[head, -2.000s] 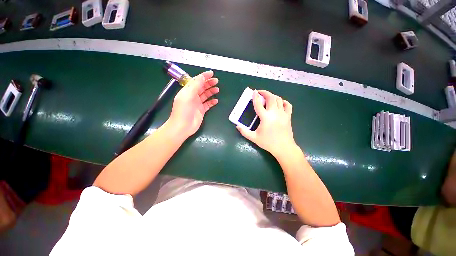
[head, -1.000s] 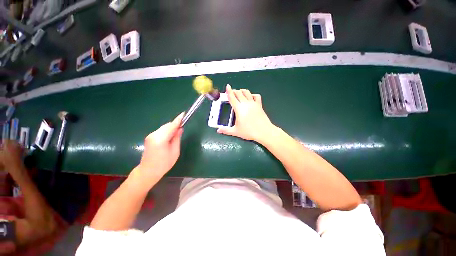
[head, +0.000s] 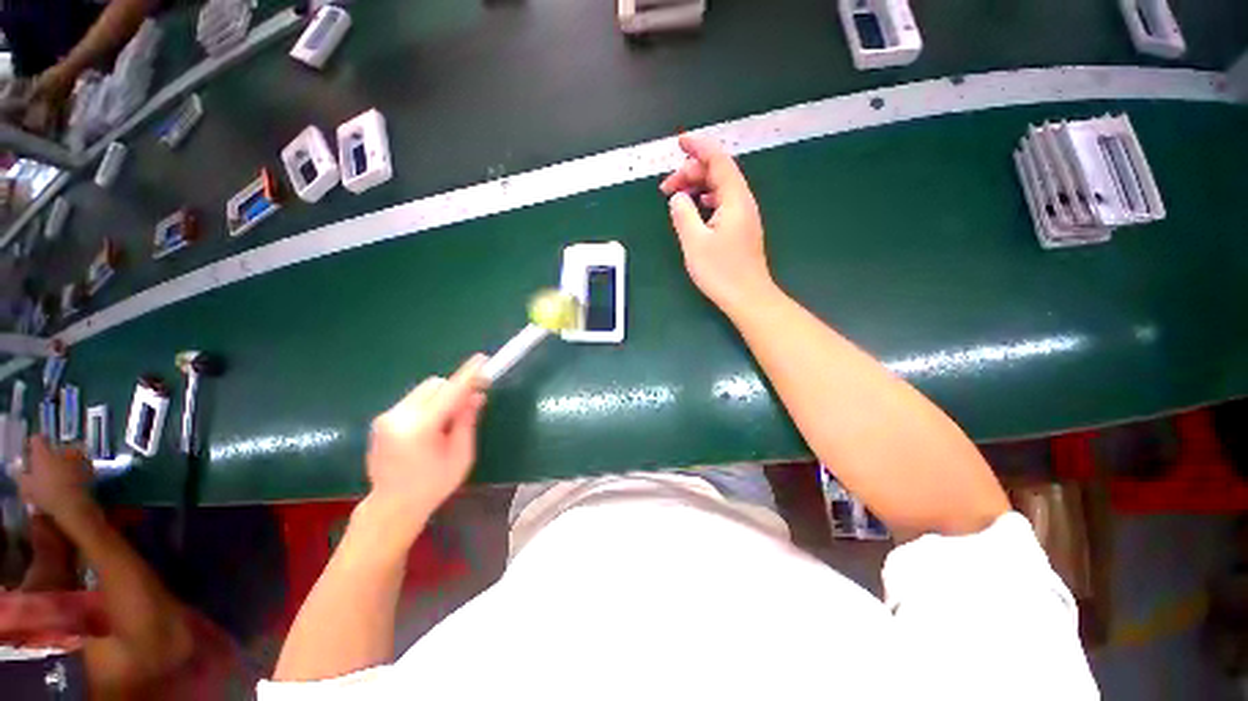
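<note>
A white assembled unit (head: 613, 293) with a dark window lies flat on the green bench in front of me. My left hand (head: 427, 436) is closed around the grip of a mallet (head: 517, 352). The mallet's yellow head is slightly blurred and overlaps the unit's left edge; I cannot tell if it touches. My right hand (head: 723, 226) is raised to the right of the unit, empty, with its fingers loosely bent near the metal rail.
White front frames (head: 1088, 178) stand stacked at the right of the bench. Device housings (head: 364, 151) and open units (head: 253, 203) sit on the belt beyond the pale rail (head: 548, 178). A second mallet (head: 190, 397) and a neighbour's arm (head: 117, 555) are at left. A parts carton (head: 855, 507) is below the bench edge.
My left hand took up the mallet, and its head is now lower, at the unit's left edge. My right hand has let go of the unit and moved up and right.
</note>
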